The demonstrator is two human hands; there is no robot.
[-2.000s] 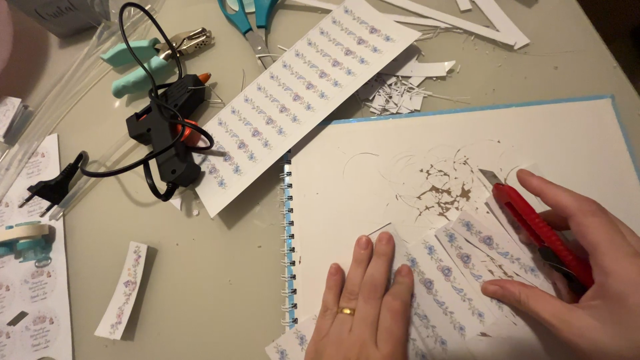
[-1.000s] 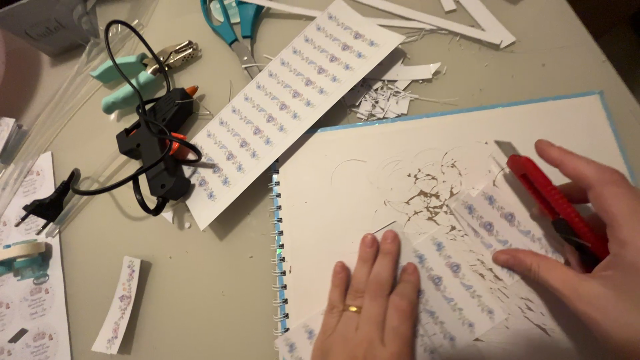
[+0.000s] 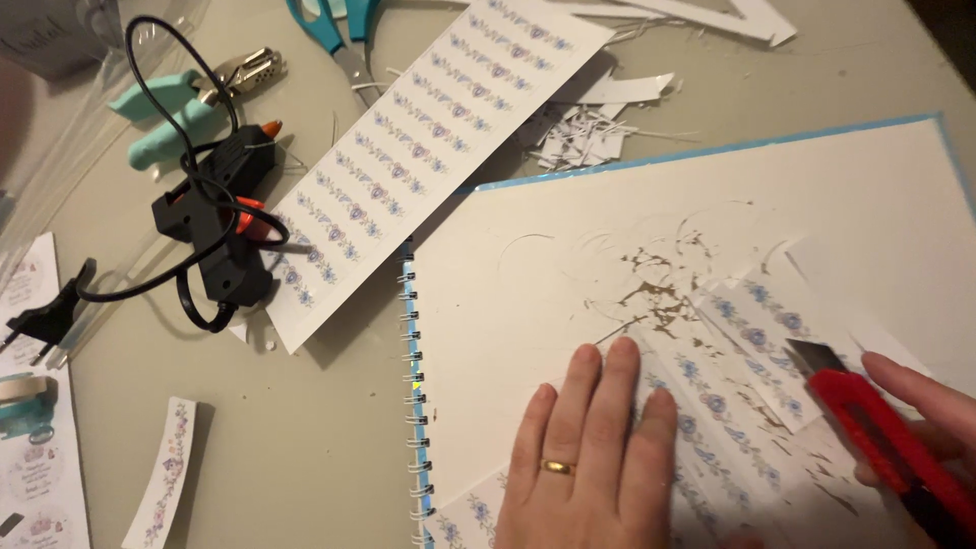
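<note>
My left hand [image 3: 591, 457], with a gold ring, presses flat on paper printed with floral borders [image 3: 713, 427], fingers slightly spread. At the right edge my right hand [image 3: 915, 412] holds a red utility knife [image 3: 869, 419], its blade out and pointing up and left. The blade tip is over a separate piece of floral-printed paper [image 3: 755, 335]. Beneath the papers is a spiral-bound pad [image 3: 503, 305] with a light blue edge, its surface scored and torn in the middle. Part of the right hand is cut off by the frame.
A long floral-printed sheet [image 3: 427, 137] leans across the pad's upper left corner. Left of it are a black glue gun [image 3: 229, 221] with its cord, and a mint-handled punch plier [image 3: 183, 122]. Teal scissors [image 3: 354, 46], paper scraps [image 3: 583, 137], a curved floral strip [image 3: 164, 473] and tape rolls [image 3: 23, 396] lie around.
The separate floral piece now lies apart from the paper under my left hand, turned at a different angle. The right hand with the knife has shifted right and down relative to the pad.
</note>
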